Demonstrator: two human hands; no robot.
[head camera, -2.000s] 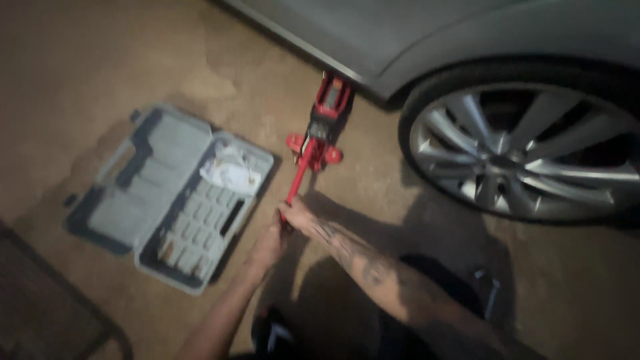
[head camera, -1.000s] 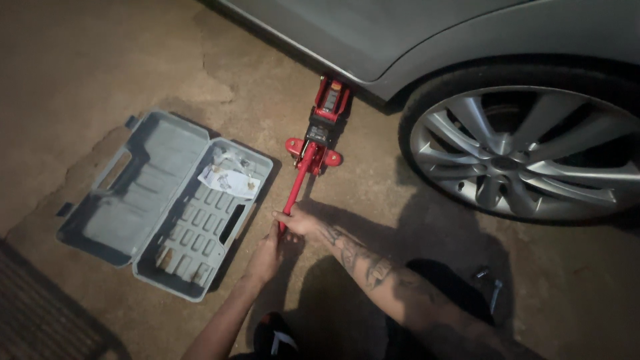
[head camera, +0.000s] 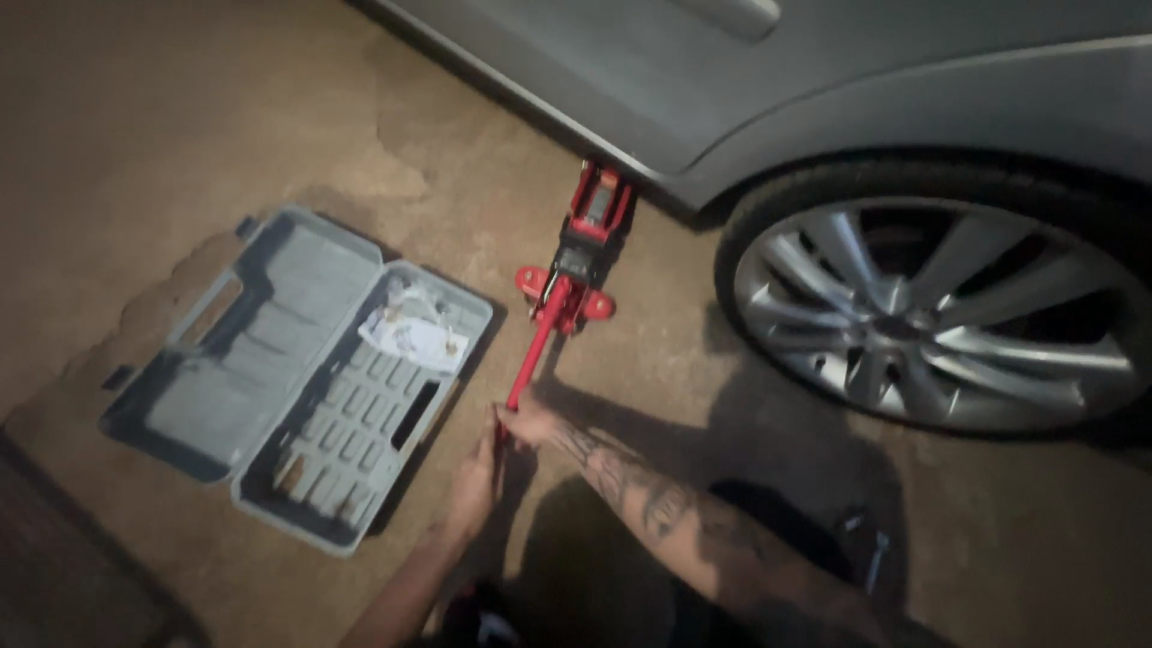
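Observation:
A red hydraulic floor jack (head camera: 576, 252) stands on the ground, its front end under the sill of a grey car (head camera: 621, 81). Its red handle (head camera: 538, 355) slopes back toward me. My right hand (head camera: 529, 421) grips that handle near its lower end. Just below and to the left, my left hand (head camera: 481, 463) is also closed around the end of the handle; its fingers are partly hidden.
An open grey plastic case (head camera: 346, 423) lies left of the jack, holding papers and a plastic bag (head camera: 414, 337). The car's alloy wheel (head camera: 891, 324) is at the right. Small metal tools (head camera: 877, 558) lie on the ground at lower right. A dark grating or mat edge (head camera: 81, 540) is at lower left.

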